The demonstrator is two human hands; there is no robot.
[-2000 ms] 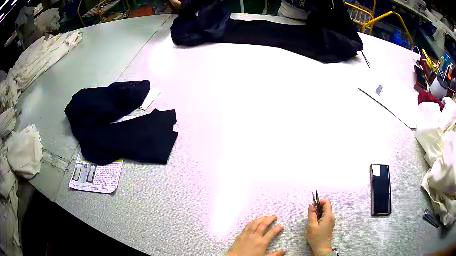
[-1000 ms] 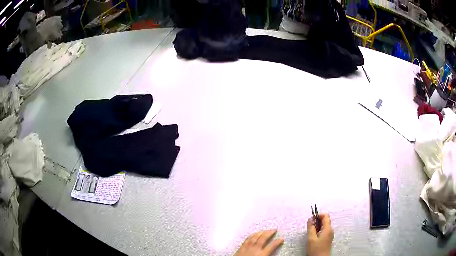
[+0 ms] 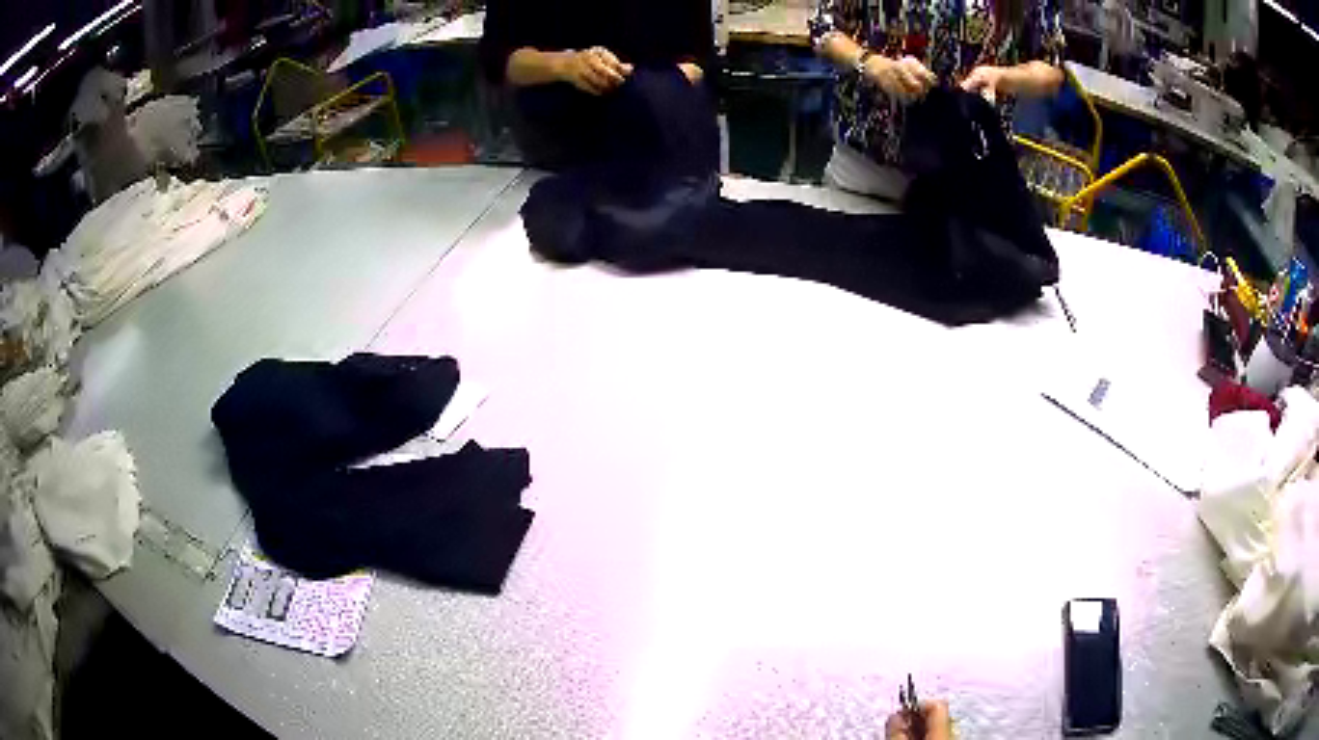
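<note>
My right hand point(image 3: 920, 721) is at the bottom edge, mostly cut off, and holds small dark thread snips point(image 3: 908, 694) with their points up. My left hand is out of the picture. A black smartphone point(image 3: 1092, 665) lies to the right of my right hand. A folded dark garment point(image 3: 369, 477) lies bent on the left of the pale table point(image 3: 579, 607), partly over a printed sheet point(image 3: 295, 604). A small white paper tag point(image 3: 459, 411) is tucked by its upper fold.
Two people across the table hold up dark cloth point(image 3: 868, 253) with their hands. White cloth point(image 3: 87, 499) is piled at the left edge, more white cloth point(image 3: 1273, 578) at the right. A pen cup point(image 3: 1270, 362), dark red cloth point(image 3: 1244, 403) and thin dark paper edge point(image 3: 1121, 441) are at right.
The view has tilted up, so the table things sit lower in the picture. My left hand has left the frame and my right is more cut off. The people opposite now show hands and torsos.
</note>
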